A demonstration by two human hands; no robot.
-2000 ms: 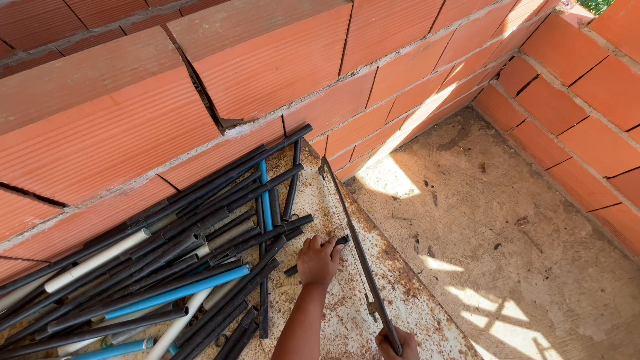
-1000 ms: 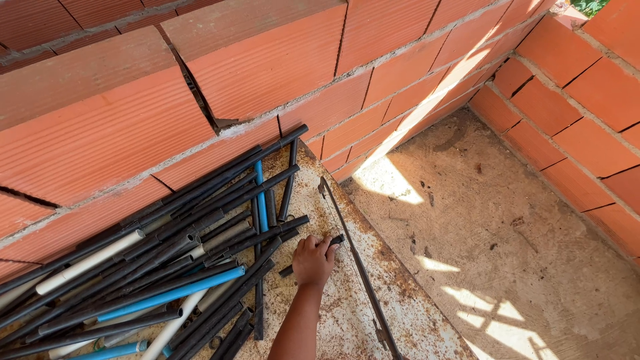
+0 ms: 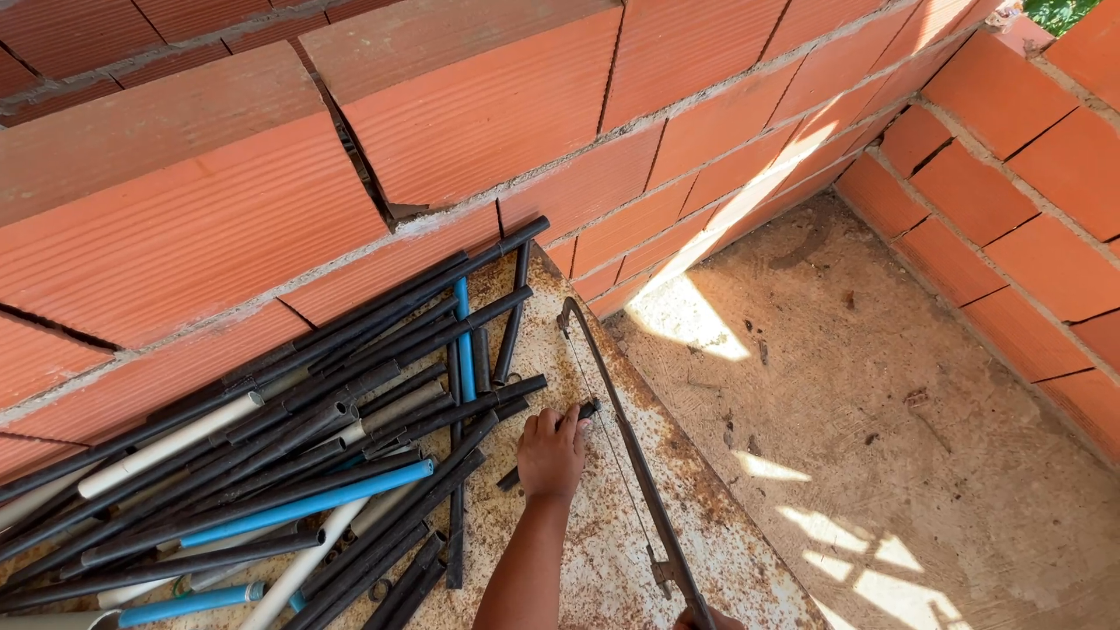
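My left hand (image 3: 551, 453) grips a short black plastic pipe (image 3: 507, 479) and presses it on the rusty metal tabletop (image 3: 700, 551). The pipe's cut end pokes out to the right of my fingers, against or very near the thin blade of a hacksaw (image 3: 634, 464). My right hand (image 3: 710, 621), mostly cut off at the bottom edge, holds the hacksaw's near end. The saw's frame slants up and left, its far tip near the table's far corner. Whether the blade touches the pipe is hard to tell.
A heap of black, blue and white plastic pipes (image 3: 306, 499) covers the table's left part. A hollow-brick wall (image 3: 490, 105) runs behind it, and another brick wall (image 3: 989, 227) stands at right. Below the table's right edge lies a concrete floor (image 3: 875, 437) with sunlit patches.
The hacksaw slid toward the bottom edge, with my right hand out of view one second ago, then moved back up so that part of the hand shows. My left hand stays on the pipe.
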